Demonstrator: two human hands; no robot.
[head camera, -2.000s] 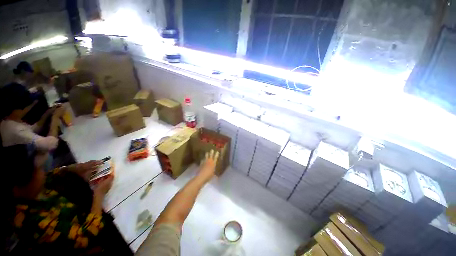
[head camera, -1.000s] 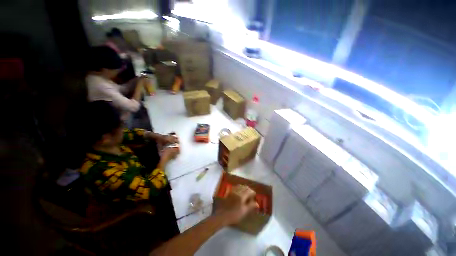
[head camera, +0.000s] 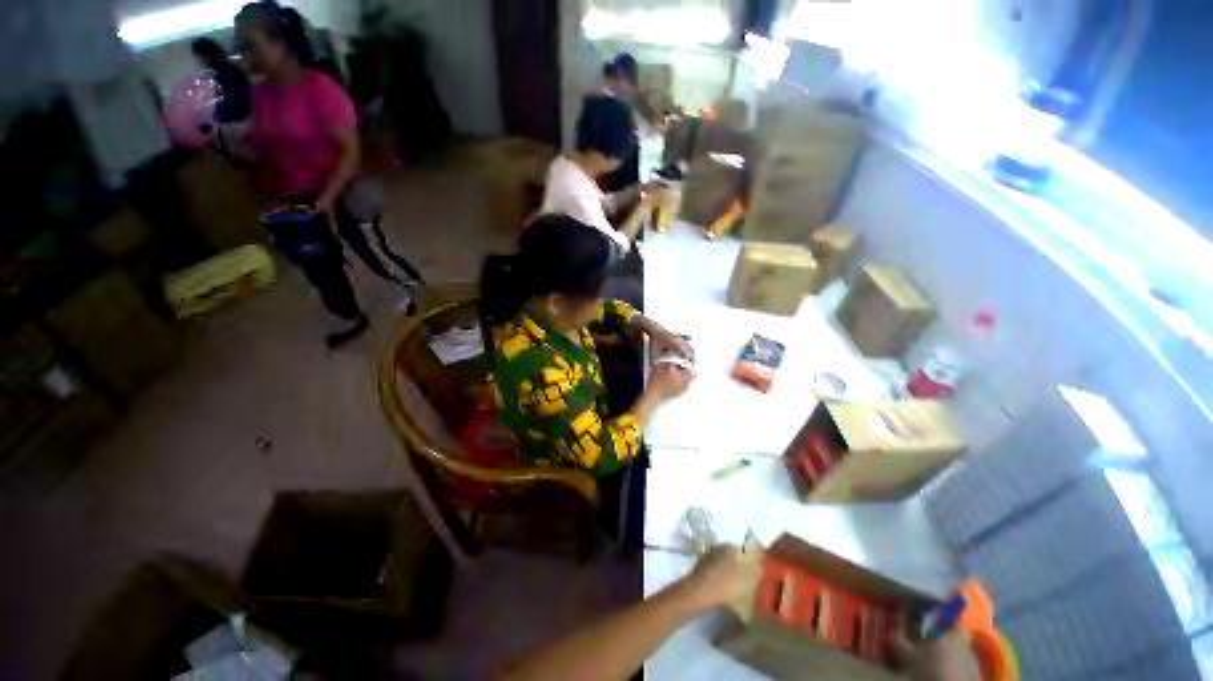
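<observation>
An open brown carton (head camera: 788, 648) filled with red-orange retail boxes (head camera: 827, 609) stands at the near edge of the white table. My left hand (head camera: 725, 580) grips the carton's left end by its upper edge. My right hand (head camera: 939, 657), blurred and cut off by the bottom edge, is at the carton's right end. It is closed on the blue and orange tape gun (head camera: 982, 625); the fingers are partly hidden.
Another carton (head camera: 894, 452) stands behind, with white boxes (head camera: 1064, 545) right. Crumpled clear film (head camera: 696, 528) lies left of the carton. Coworkers (head camera: 565, 379) sit along the table; a person in pink (head camera: 303, 133) is on the floor side. A large open box (head camera: 333, 552) is on the floor.
The view has swung left, showing more floor. My left hand has moved from over the carton's contents to its left end. My right hand has come into view with the tape gun.
</observation>
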